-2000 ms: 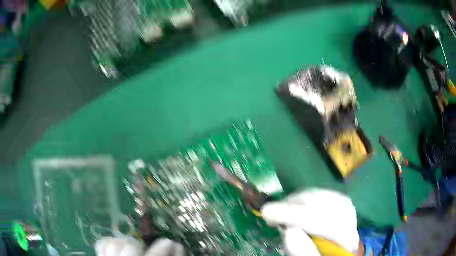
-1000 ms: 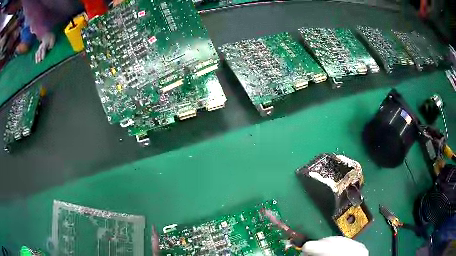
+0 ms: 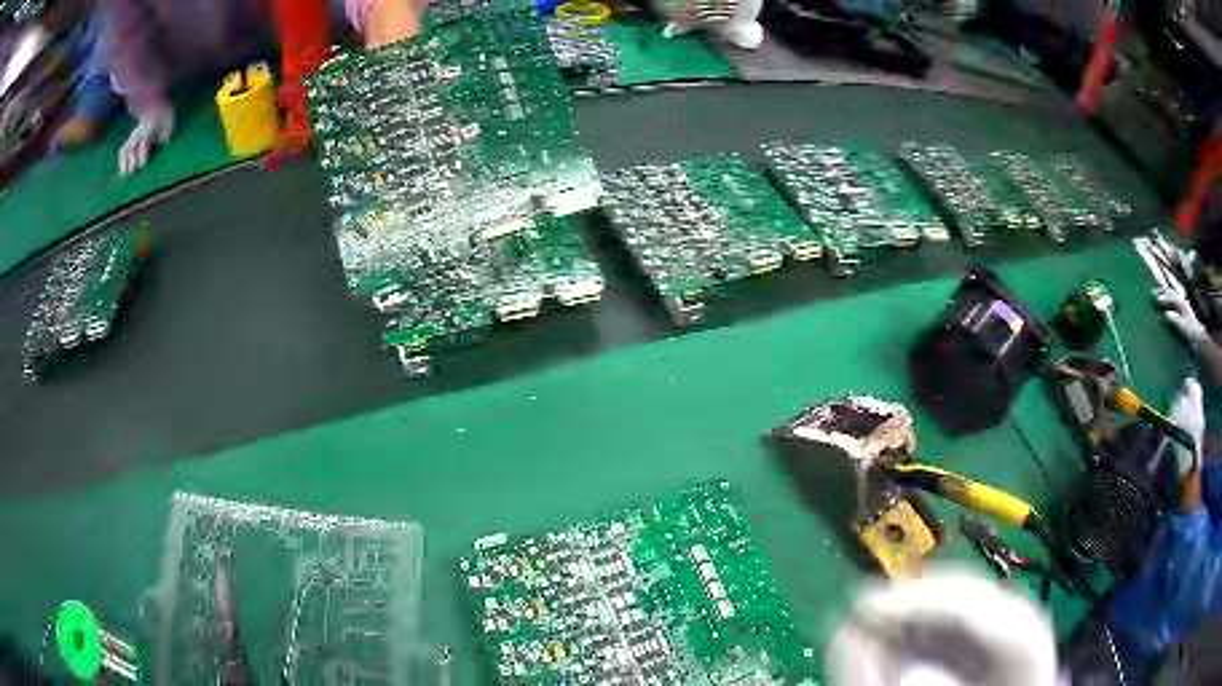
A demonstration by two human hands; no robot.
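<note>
A green circuit board [image 3: 630,590] lies on the green mat at bottom centre, its lower edge cut off. A yellow-handled soldering iron [image 3: 972,493] sits at the stand [image 3: 864,442], its handle pointing right. My right hand [image 3: 945,630], in a white glove, is a blurred shape below the stand, cut off by the bottom edge and apart from that iron; its fingers cannot be made out. A second iron's dark barrel [image 3: 228,603] shows over the clear template [image 3: 369,543] at bottom left. My left hand is out of the picture.
A dark strip [image 3: 201,402] carries several boards behind the mat. Another person's hand [image 3: 389,19] is at the top of a large raised board [image 3: 442,174]. A black housing [image 3: 978,351], cutters [image 3: 992,543], a fan [image 3: 1106,516] and another worker's blue sleeve [image 3: 1173,576] are at right.
The right iron has left my right hand and is now at the stand. The left iron has moved left from the board's edge to the template. The view has shifted.
</note>
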